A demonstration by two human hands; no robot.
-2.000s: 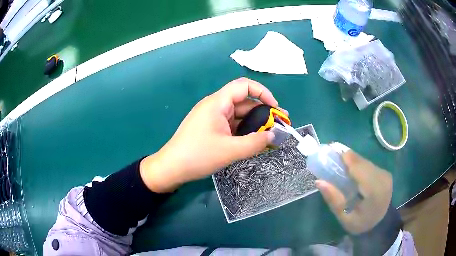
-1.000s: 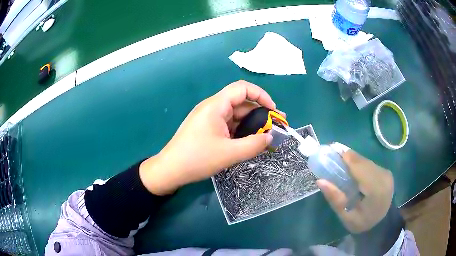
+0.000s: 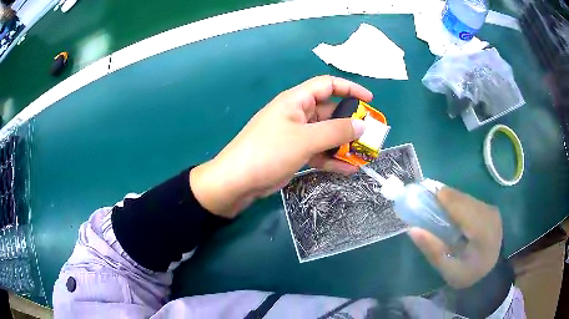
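My left hand (image 3: 281, 140) holds a black-and-orange plastic unit (image 3: 360, 148) with a white block on it, thumb on the block. My right hand (image 3: 465, 233) is blurred and holds a translucent dropper bottle (image 3: 424, 209). Its narrow white nozzle points up and left, its tip at the unit's lower edge; I cannot tell if they touch. The pin tray (image 3: 301, 232), full of thin silver metal pins, lies under the unit and the nozzle.
A torn white paper wipe (image 3: 368, 53) lies beyond the hands. At upper right are a bagged box of pins (image 3: 480, 90), a water bottle (image 3: 465, 19) and a tape roll (image 3: 488, 156). The green conveyor (image 3: 150, 22) beyond the white rail carries another unit (image 3: 59, 63).
My left hand has raised the unit slightly and turned it, so its white block and orange frame face up more. The nozzle tip is now at its lower edge. The view has shifted a little.
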